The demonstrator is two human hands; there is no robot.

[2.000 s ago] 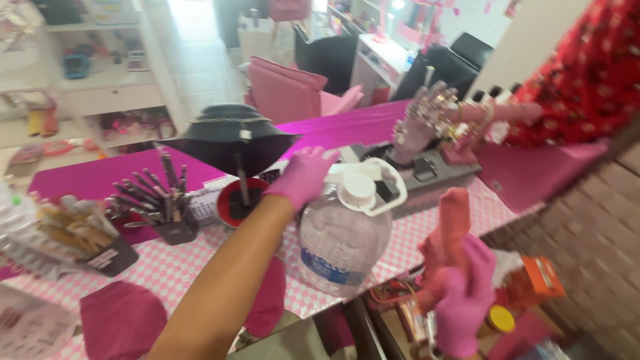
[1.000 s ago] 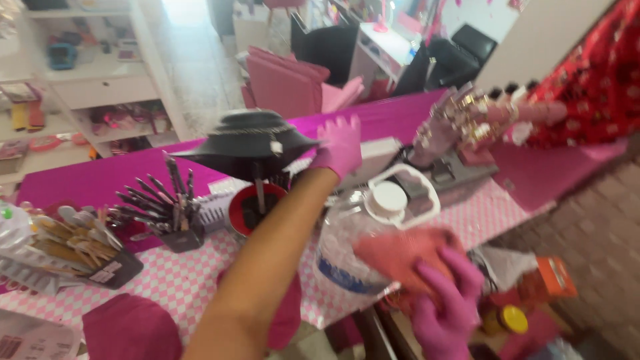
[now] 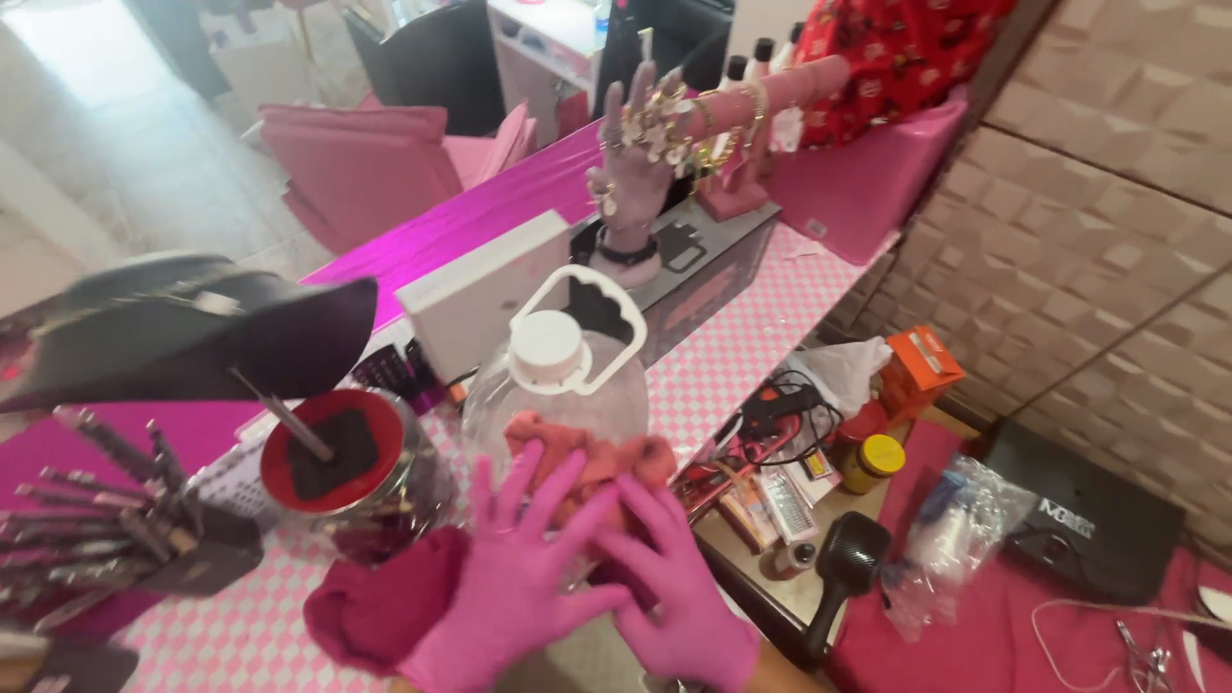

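Both of my hands wear pink gloves. My left hand (image 3: 534,563) lies with spread fingers on a coral-red cloth (image 3: 587,467), against the front of a large clear plastic jug (image 3: 491,409) with a white cap and handle. Beside it, my right hand (image 3: 664,582) has its fingertips on the same cloth's right part. Whether either hand grips the cloth or only presses it, I cannot tell. The jug stands upright on a pink-and-white checkered surface (image 3: 717,371). A crumpled magenta cloth (image 3: 385,597) lies left of my left hand.
Left are a black necklace bust (image 3: 192,327), a red-topped jar (image 3: 332,448) and a holder of dark tools (image 3: 207,553). Behind the jug stand a white box (image 3: 486,289) and a hand-shaped jewelry stand (image 3: 630,192). Lower right are a black hairbrush (image 3: 847,568) and a yellow-lidded jar (image 3: 871,462).
My left hand has come back from beside the black bust to the cloth at the jug's front. My right hand, earlier holding the cloth at the jug's right, is now beside it. The view has shifted right.
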